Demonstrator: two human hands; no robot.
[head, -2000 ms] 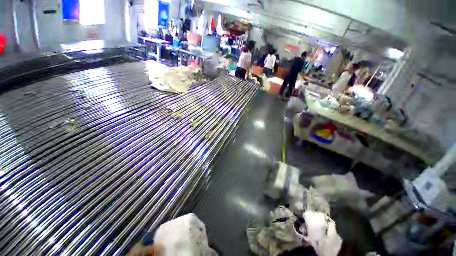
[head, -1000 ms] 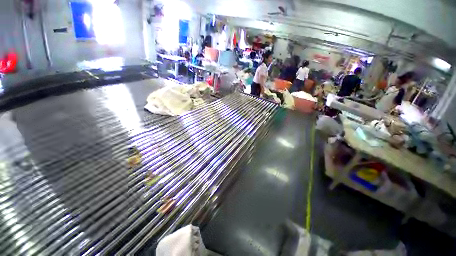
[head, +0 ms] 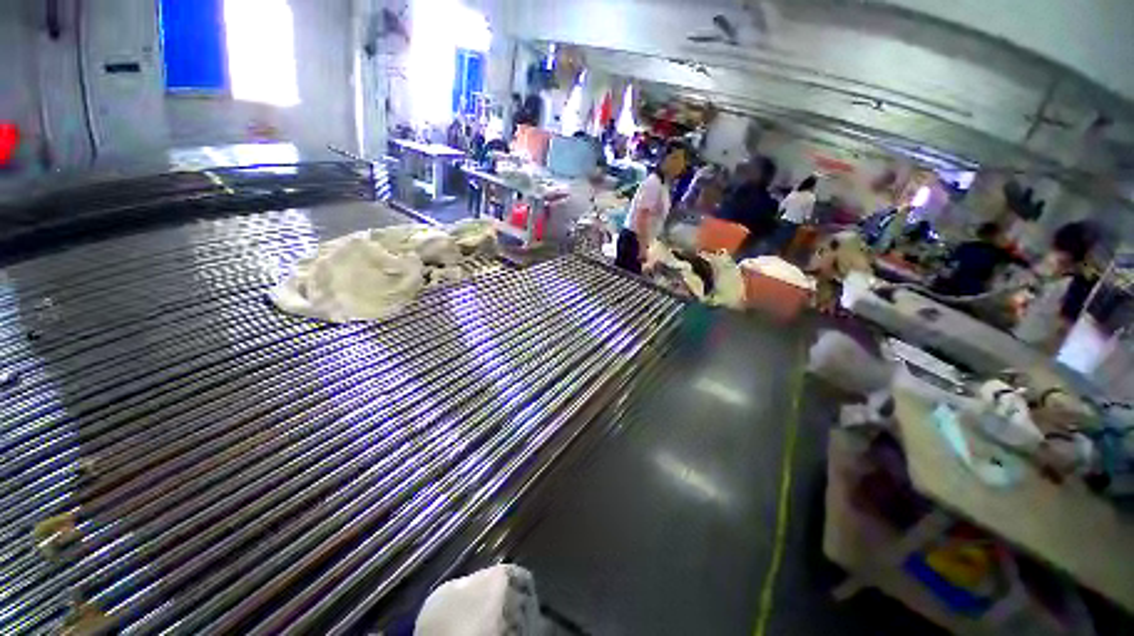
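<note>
A white, block-like cloth bundle (head: 483, 604) shows at the bottom edge, cut off by the frame, beside the near side of the tube bed. The wide bed of shiny parallel metal tubes (head: 410, 422) fills the left and middle. A crumpled cream cloth heap (head: 354, 276) lies on its far part. Neither my left hand nor my right hand can be seen; whatever holds the white bundle is out of the picture.
A dark floor aisle with a yellow line (head: 781, 522) runs along the bed's right side. A beige table (head: 1057, 528) with piled cloth stands at the right. Orange bins (head: 777, 295) and several people (head: 647, 211) are further back.
The view has swung right and moved forward along the bed. The cloth bundle stays at the bottom edge. The fingers seen beside it two seconds ago and the floor bundles are out of view.
</note>
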